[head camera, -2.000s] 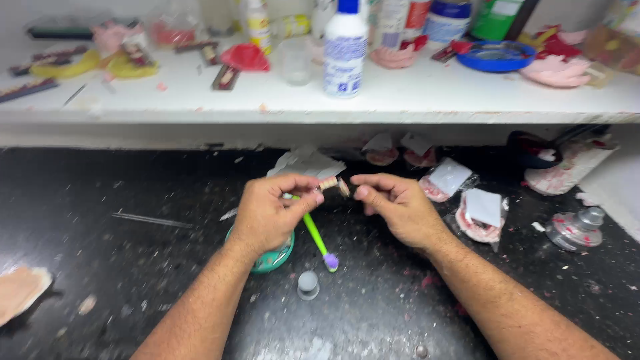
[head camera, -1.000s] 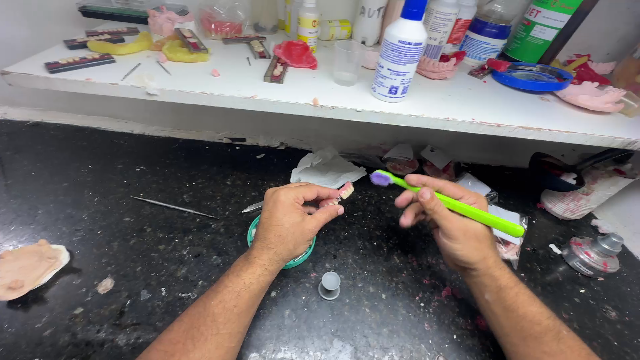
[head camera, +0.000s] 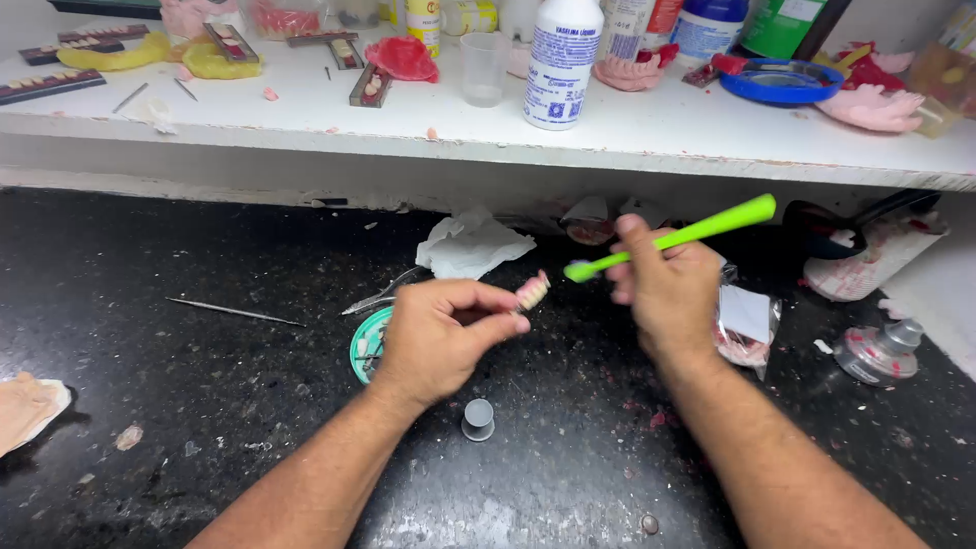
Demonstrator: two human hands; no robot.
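Note:
Between the thumb and fingers of my left hand is a small partial denture with pink gum and pale teeth. My right hand grips a lime-green toothbrush, its head pointing left, a little apart from the denture. The bristles are blurred. Partly hidden behind my left hand, a round teal dish holds small metal parts. A small grey cup-shaped piece stands on the black countertop below my hands. Crumpled white paper lies behind the denture, with metal pliers beside it.
A thin metal tool lies at left, near a pinkish cast. At right are a bagged denture piece, a glass burner and a stained white container. Above runs a white shelf holding a white bottle and tooth strips.
My right hand has picked up the toothbrush, which lay on the countertop in the earliest frame. Since one second ago its handle has swung to point up and right. My left hand still holds the denture.

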